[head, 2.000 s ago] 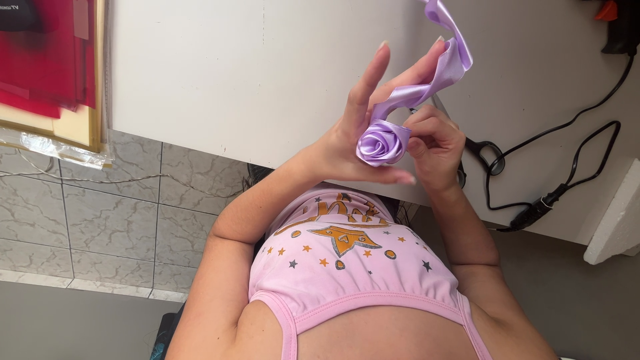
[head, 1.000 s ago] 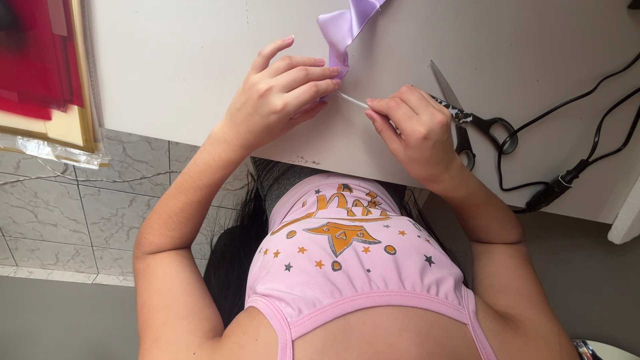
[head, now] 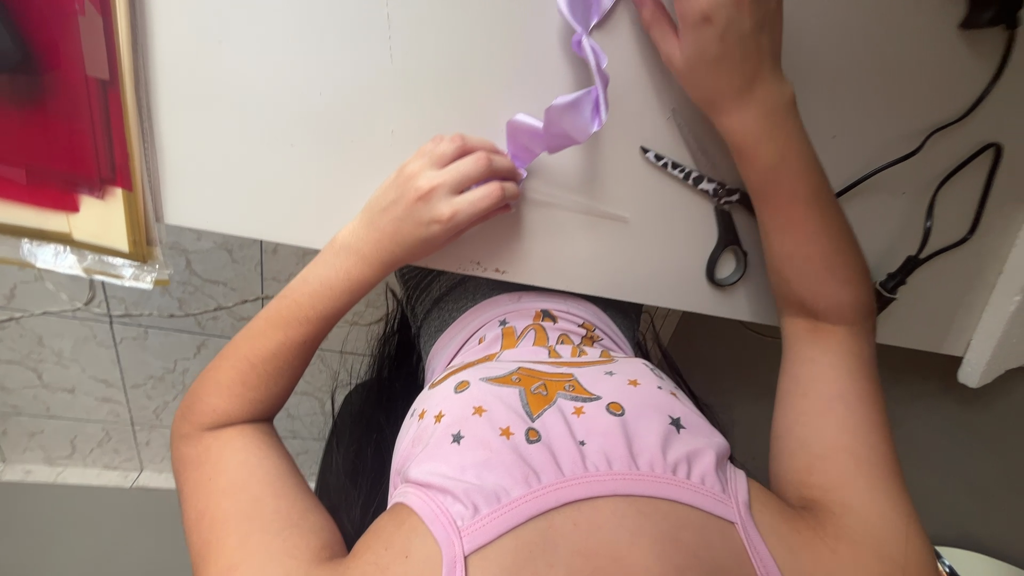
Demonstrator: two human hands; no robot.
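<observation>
My left hand [head: 448,192] has its fingers closed on the near end of a lilac satin ribbon [head: 572,120]. What is inside the fist is hidden. From that hand the ribbon runs in loose twists up the white table, past the top edge of the view. A thin, whitish, translucent stick [head: 580,208] extends right from beside my left fingertips, low over the table. My right hand [head: 720,40] is at the top edge, close to the ribbon, with its fingertips partly cut off; its grip cannot be seen. Scissors [head: 726,232] with patterned blades and black handles lie left of my right forearm.
The white table [head: 280,120] has its front edge close to my body. Red sheets [head: 48,112] in a gold-edged, plastic-wrapped stack stand at the left. A black cable with a connector [head: 896,280] runs across the right side, up to a dark object [head: 988,12] in the corner.
My right hand has let go of the white stick and moved up and away to the top edge. The rolled ribbon rose seen two seconds ago is out of sight. My left hand stays at the ribbon.
</observation>
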